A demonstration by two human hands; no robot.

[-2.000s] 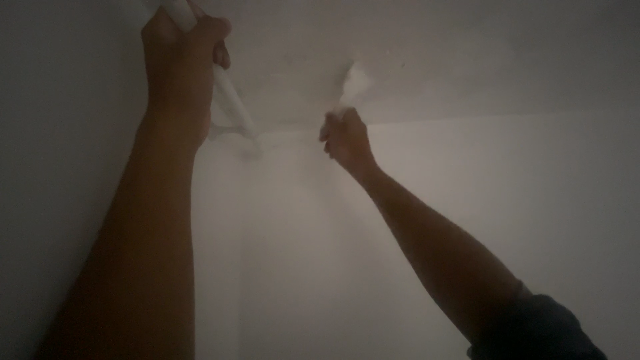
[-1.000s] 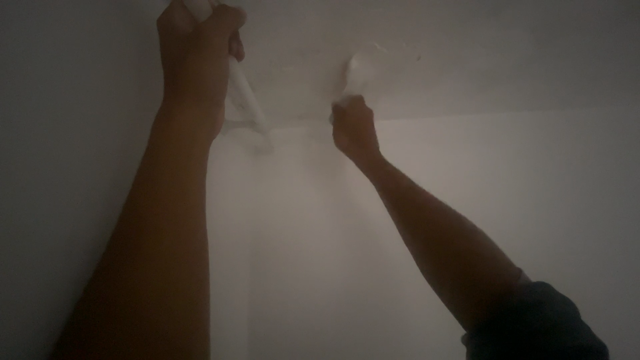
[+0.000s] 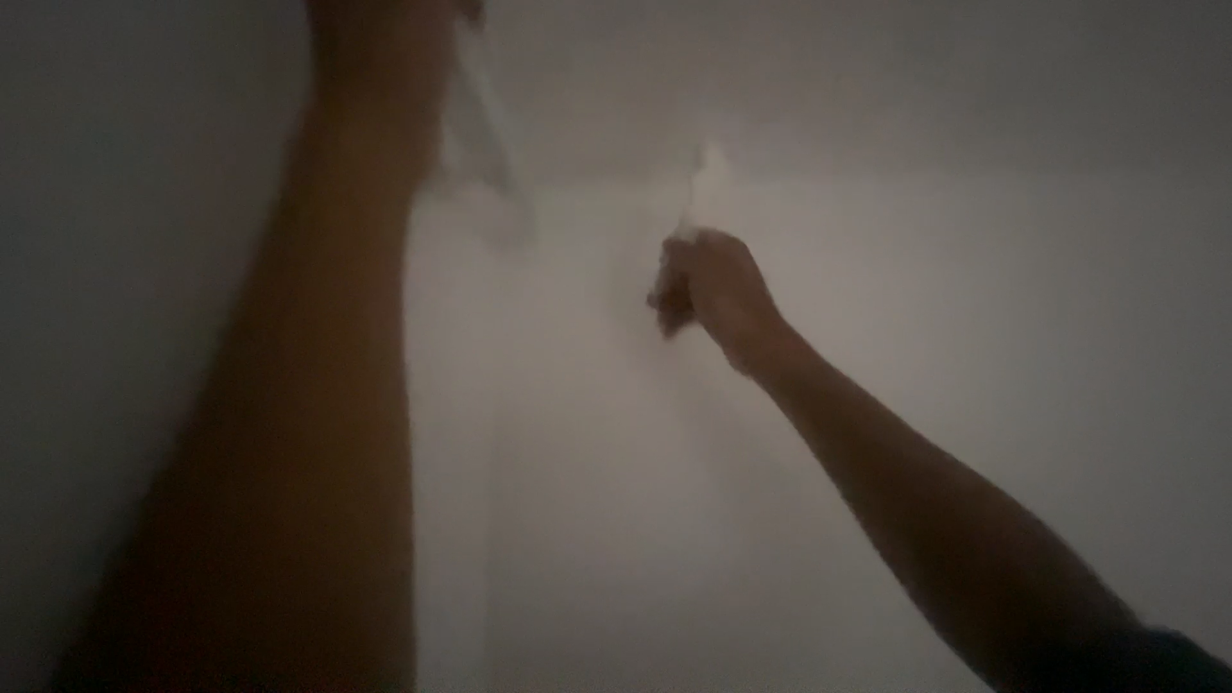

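My left hand (image 3: 395, 34) is high at the upper left, partly cut off by the top edge; the forearm fills the left side. From it a pale, blurred pole-like thing (image 3: 486, 106) slopes down to the right toward the corner where ceiling and walls meet. My right hand (image 3: 712, 284), near the middle, is closed round the handle of a small pale tool (image 3: 710, 178), which looks like a putty knife or scraper. Its light blade points upward near the ceiling line. Blur hides whether the blade touches the surface.
A pale ceiling (image 3: 866, 77) spans the top. Below it stands a whitish wall (image 3: 962, 308), with a faint vertical corner line left of centre. A darker wall (image 3: 125, 192) is at the far left. A dark sleeve (image 3: 1179, 654) shows at the lower right.
My right hand has moved down from the ceiling relative to the wall edge, with the small tool still in it. The view has shifted, and my left hand is now partly out of frame.
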